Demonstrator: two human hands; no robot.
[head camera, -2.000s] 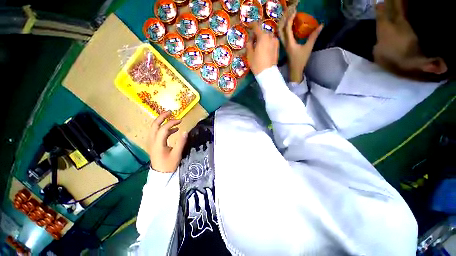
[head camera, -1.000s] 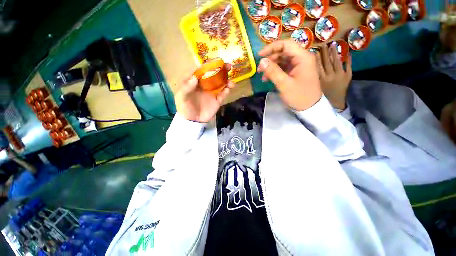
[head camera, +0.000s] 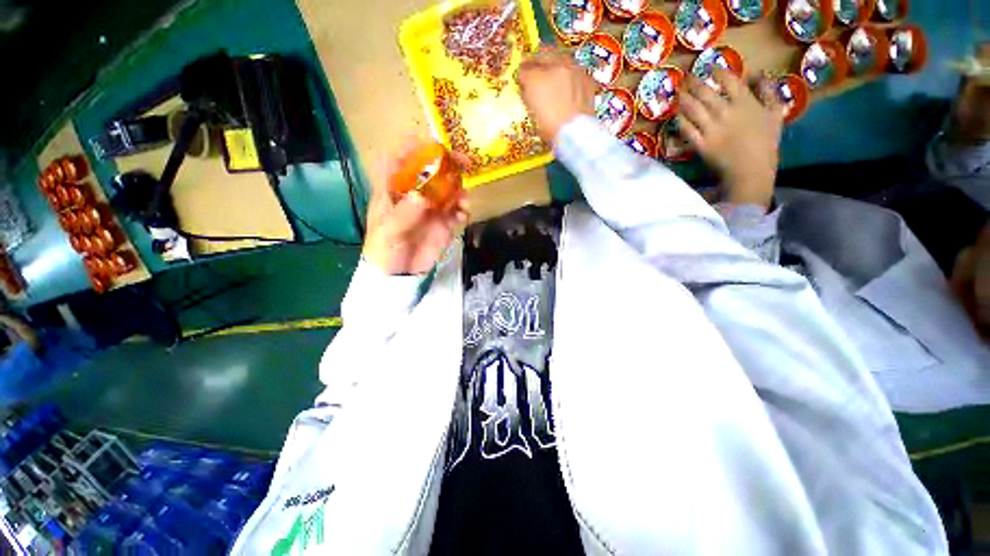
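My left hand (head camera: 415, 226) holds an orange housing (head camera: 426, 177) just off the near left corner of the yellow parts tray (head camera: 421, 46). The housing is slightly blurred and its inside is hard to see. Small reddish and brassy bits (head camera: 461, 127) lie loose in the tray. My right hand (head camera: 556, 89) is at the tray's right edge, fingers bent over it. Its fingertips are too blurred to tell whether they pinch anything. A clear plastic bag (head camera: 483, 30) with reddish bits is at the tray's far end.
Rows of orange units (head camera: 648, 41) stand on tan cardboard (head camera: 345, 49) right of the tray. Another person's hand (head camera: 738, 136) reaches among them, close to my right forearm. Black equipment (head camera: 284, 103) with a cable and another orange batch (head camera: 87, 223) are at the left.
My left hand has moved left, tilting the housing. My right hand has moved forward to the tray edge. Two seconds ago, my left hand was empty beside the tray. The other person's hand has shifted among the units.
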